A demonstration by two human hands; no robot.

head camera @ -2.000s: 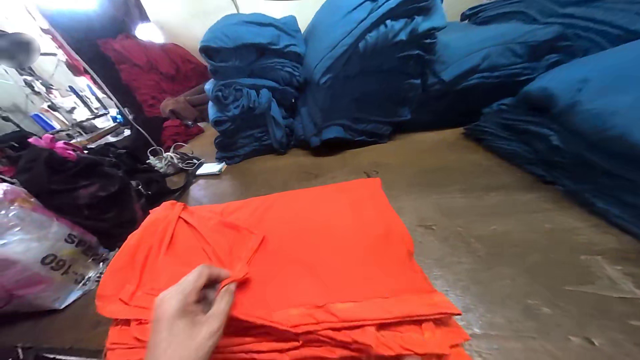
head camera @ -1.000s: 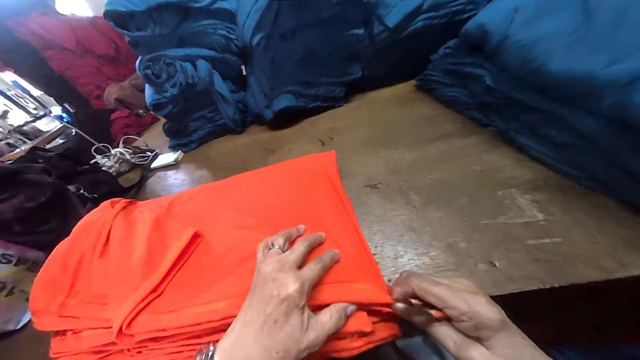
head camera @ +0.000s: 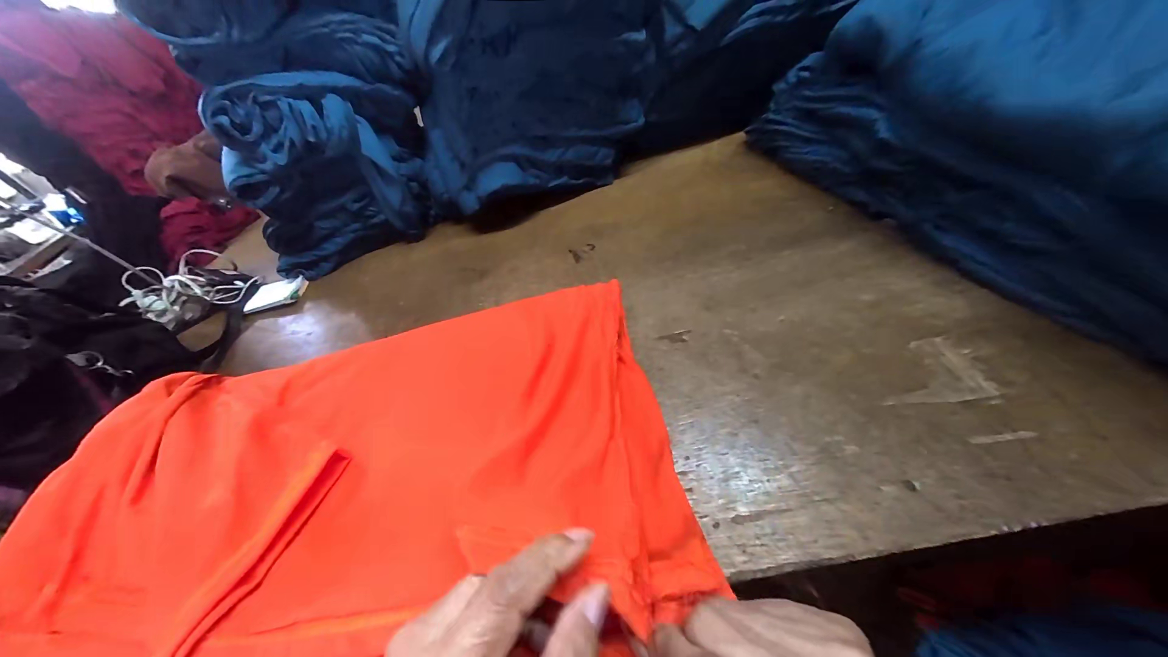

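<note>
A stack of folded orange fabric (head camera: 438, 392) lies at the near left edge of the wooden table (head camera: 821, 438). At the bottom centre, my left hand (head camera: 511, 593) has its thumb and fingers at the fabric's near right corner, with a fold of the cloth between them. Just to its right, my right hand (head camera: 757, 630) pinches the edge of the same corner, its fingertips partly hidden by the cloth. A narrow folded orange strip (head camera: 274, 538) lies across the left part of the fabric.
Dark blue fabric piles (head camera: 538, 109) stand along the back, and another blue stack (head camera: 1004, 164) is at the right. White cable (head camera: 173, 292) and a small white object (head camera: 276, 295) lie at the left, near a black bag (head camera: 73, 365). Red cloth (head camera: 100, 82) is behind.
My right hand, out of view two seconds ago, is at the near right corner. My left hand has gone from lying flat on the fabric to gripping by that corner. The view has moved closer.
</note>
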